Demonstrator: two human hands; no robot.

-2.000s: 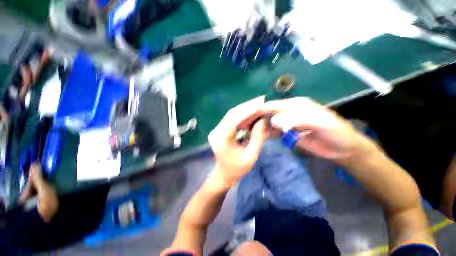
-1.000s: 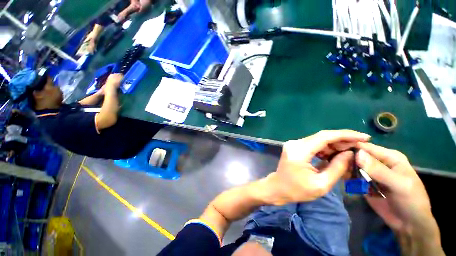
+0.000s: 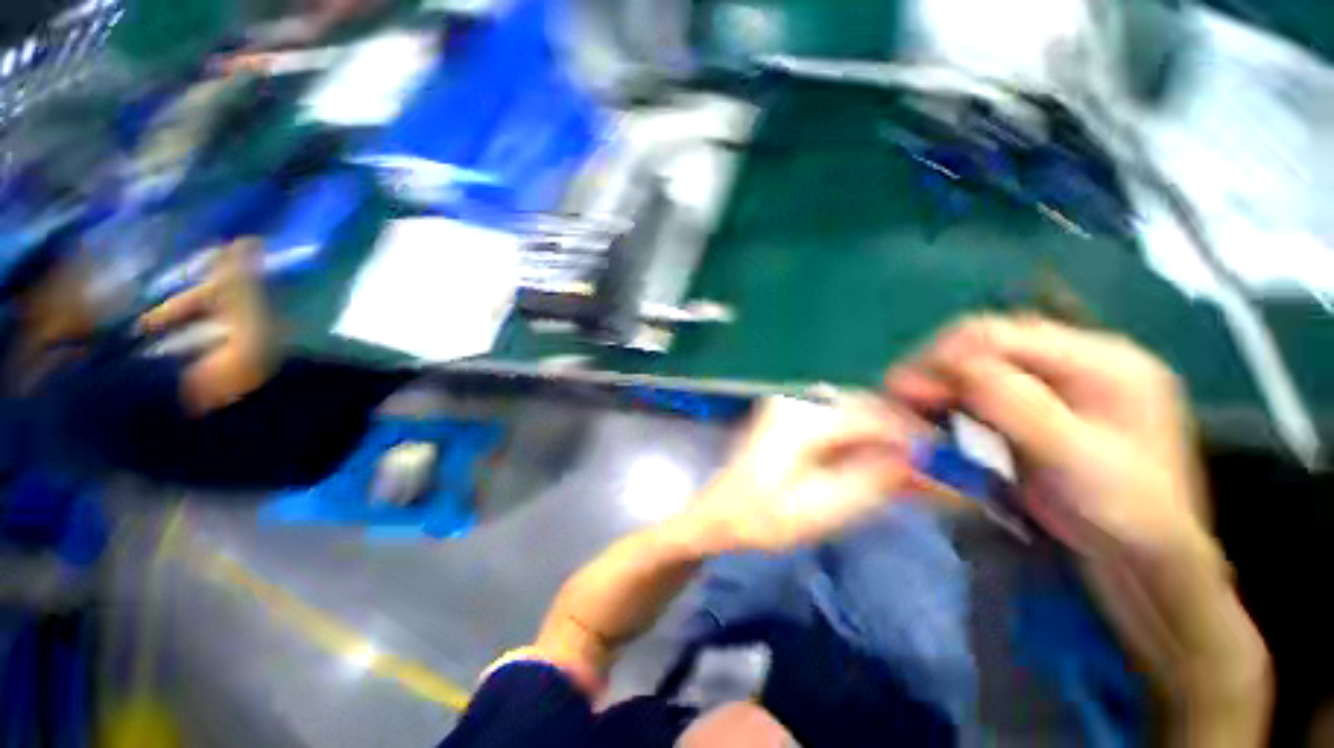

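The frame is blurred. My left hand [image 3: 805, 475] and my right hand [image 3: 1090, 424] are close together over my lap at the bench edge. Between them is a small cable assembly with a blue connector housing [image 3: 958, 468] and a short white part beside it. My right hand is closed around the cable assembly. The fingertips of my left hand are at the blue housing's left side; blur hides whether they grip it.
A pile of harnesses [image 3: 1024, 154] with dark blue ends lies on the green bench [image 3: 819, 219]. A steel ruler [image 3: 1244, 322] and work drawings [image 3: 1258, 146] are at right. A benchtop machine [image 3: 644, 219], blue bin [image 3: 490, 110] and seated person [image 3: 227, 329] are at left.
My left hand has moved slightly left, opening a small gap between the hands. The blue housing now shows between them. The view has shifted and blurred; the tape roll is now mostly hidden.
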